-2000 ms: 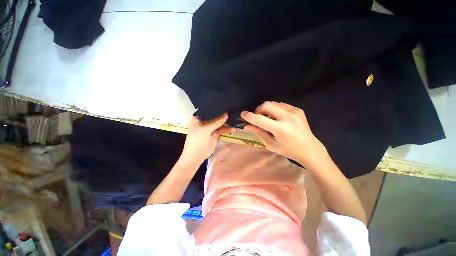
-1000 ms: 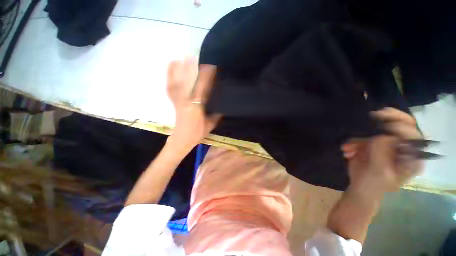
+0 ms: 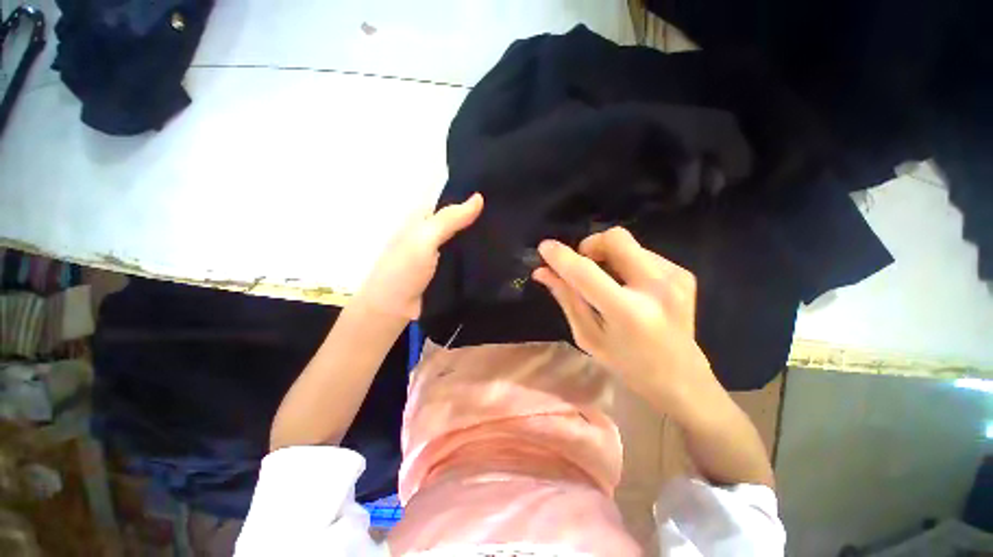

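Observation:
A large dark garment (image 3: 653,163) lies on the white table and hangs over its front edge. My left hand (image 3: 408,261) is at the garment's left edge, thumb on top of the cloth; its other fingers are hidden by the cloth. My right hand (image 3: 637,305) is over the lower left of the garment, thumb and fingers pinched around a small dark tool, perhaps snips (image 3: 530,258), mostly hidden. A small gold-coloured spot (image 3: 520,283) shows on the cloth just below the tool tip. A pale thread end (image 3: 453,337) shows near the garment's lower edge.
A dark garment piece with a gold button (image 3: 125,65) lies at the far left of the table (image 3: 272,163). More dark cloth (image 3: 871,76) is heaped at the right. Dark cloth (image 3: 229,381) hangs low at left, by blue plastic (image 3: 383,514).
The garment has been shifted and turned, and the gold button seen on its right side is out of sight. My right hand has swung out right, then back left, beside my left hand.

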